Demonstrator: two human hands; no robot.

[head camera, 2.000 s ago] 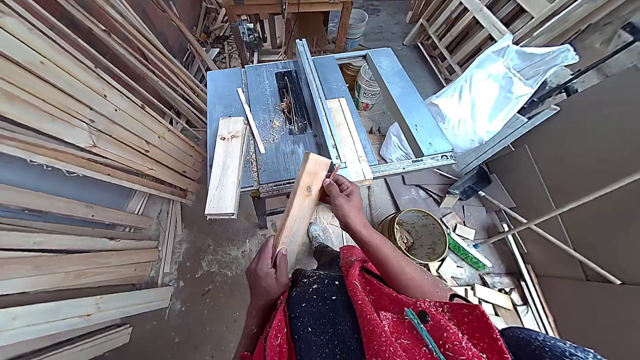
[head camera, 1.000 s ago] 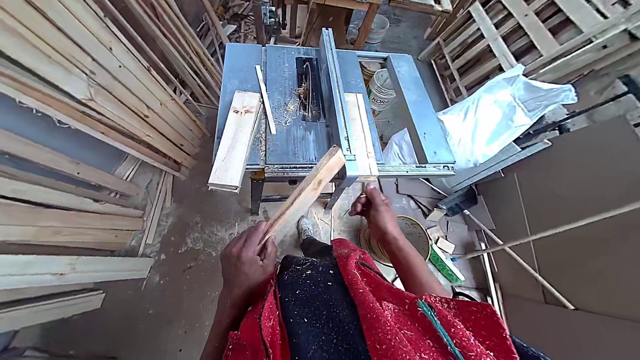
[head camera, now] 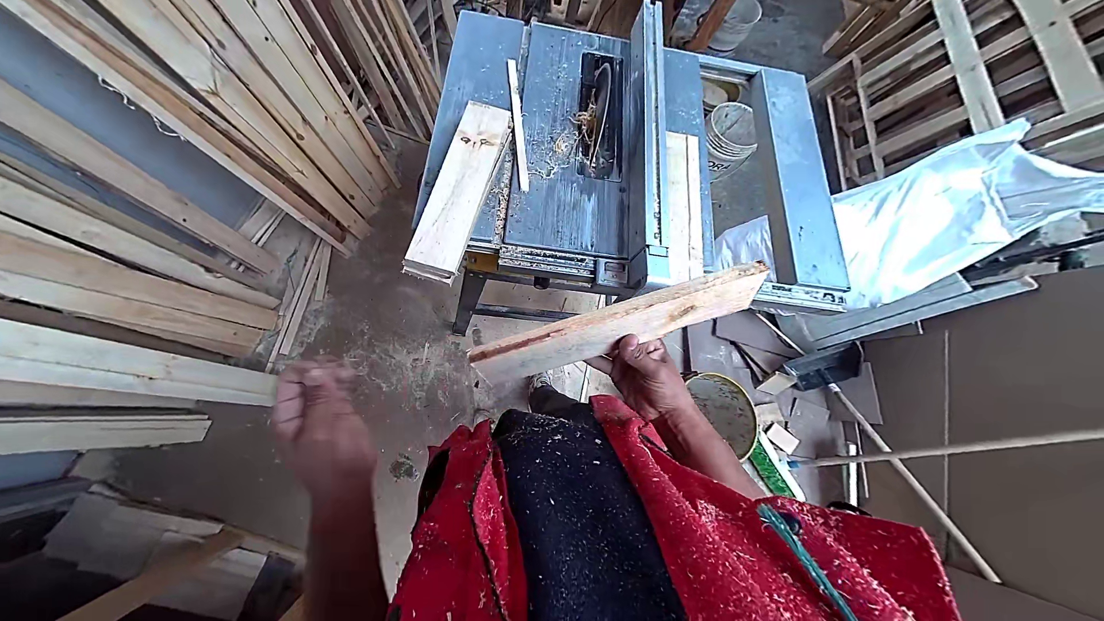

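Note:
My right hand [head camera: 647, 375] grips a short wooden board [head camera: 621, 323] near its middle, tilted with its right end higher, just in front of the table saw [head camera: 565, 216]. My left hand [head camera: 323, 423] is off to the left, blurred, away from the board; its fingers look curled, and whether anything small is between them cannot be told. On the saw table lie a stack of short boards [head camera: 460, 191] and a thin wood strip [head camera: 517, 125], left of the saw blade [head camera: 603, 108]. More boards [head camera: 683, 207] lie right of the rip fence [head camera: 649, 147].
Long planks [head camera: 129, 362] lean and lie along the left side. A yellow-rimmed bucket [head camera: 723, 410] and wood offcuts stand on the floor at right, near a green-bristled brush [head camera: 770, 466]. White plastic sheeting [head camera: 931, 211] and pallet-like wood frames [head camera: 966, 69] are farther right.
My left hand has let go of the board and moved left. My right hand, apart from the board one second ago, now holds it, and the board has turned closer to level.

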